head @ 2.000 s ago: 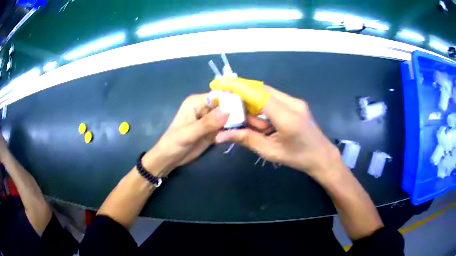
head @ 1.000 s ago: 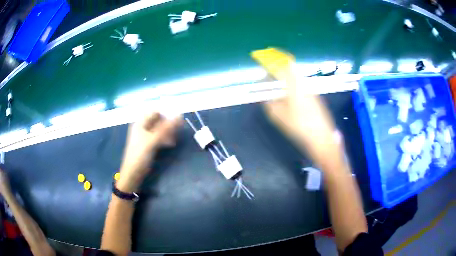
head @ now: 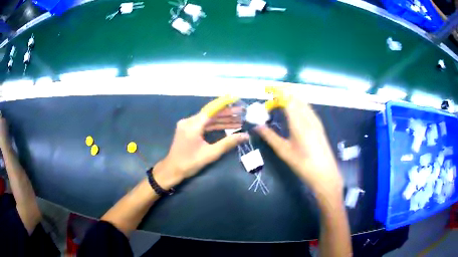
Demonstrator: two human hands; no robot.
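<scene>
A blurred white unit (head: 257, 114) is between my two hands above the bench. My right hand (head: 306, 145), yellow cot on the index finger, has it between thumb and index finger. My left hand (head: 193, 143), also with a yellow cot, is at its left side with fingers spread; whether they grip it is hidden by blur. A white wired unit (head: 252, 161) lies on the bench below, its splayed wires towards me. Another white piece (head: 232, 131) shows partly behind my left thumb.
White housings (head: 349, 152) lie at right beside the blue bin (head: 384, 170) of white housings. Three yellow discs (head: 131, 147) lie at left. Beyond the pale rail (head: 165, 89), the green belt (head: 211, 45) carries several wired units. Another person's arm (head: 20, 175) is at far left.
Both hands, apart and blurred over the bench a second ago, have come together around a white unit. The two wired units were fully visible on the bench; one is now partly covered.
</scene>
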